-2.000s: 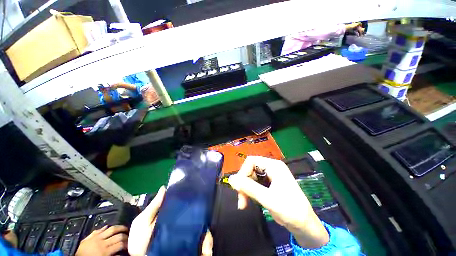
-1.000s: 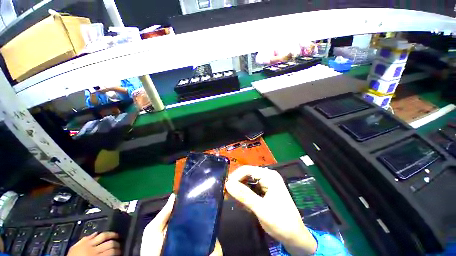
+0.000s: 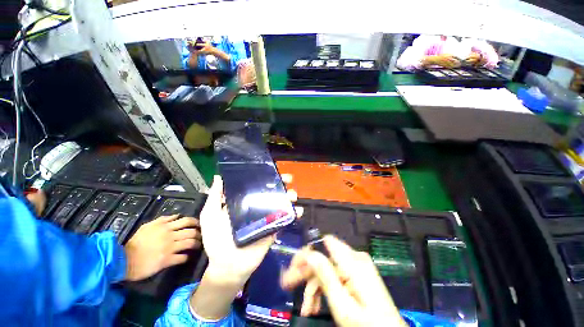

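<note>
My left hand [image 3: 224,246] holds a smartphone [image 3: 251,182] upright and tilted, its dark screen towards me, with a red patch at the bottom edge. My right hand [image 3: 339,274] is partly blurred below and right of that phone, apart from it, and pinches a small dark item [image 3: 315,236]. The black phone tray [image 3: 333,220] lies below my hands. In it a second phone [image 3: 272,287] with a red patch lies partly between my hands, and phones with rows of green blocks [image 3: 392,255] lie at the right.
An orange mat [image 3: 346,185] with small parts lies behind the tray. Stacked foam trays [image 3: 506,211] stand at right. Another person's hand [image 3: 163,246] rests on the left tray [image 3: 102,207]. A white metal post [image 3: 131,89] rises at left, with a shelf above. People work beyond.
The view has swung left. The held phone's screen now shows a red patch at the bottom, and it is held higher. My right hand has moved down, away from the phone's side.
</note>
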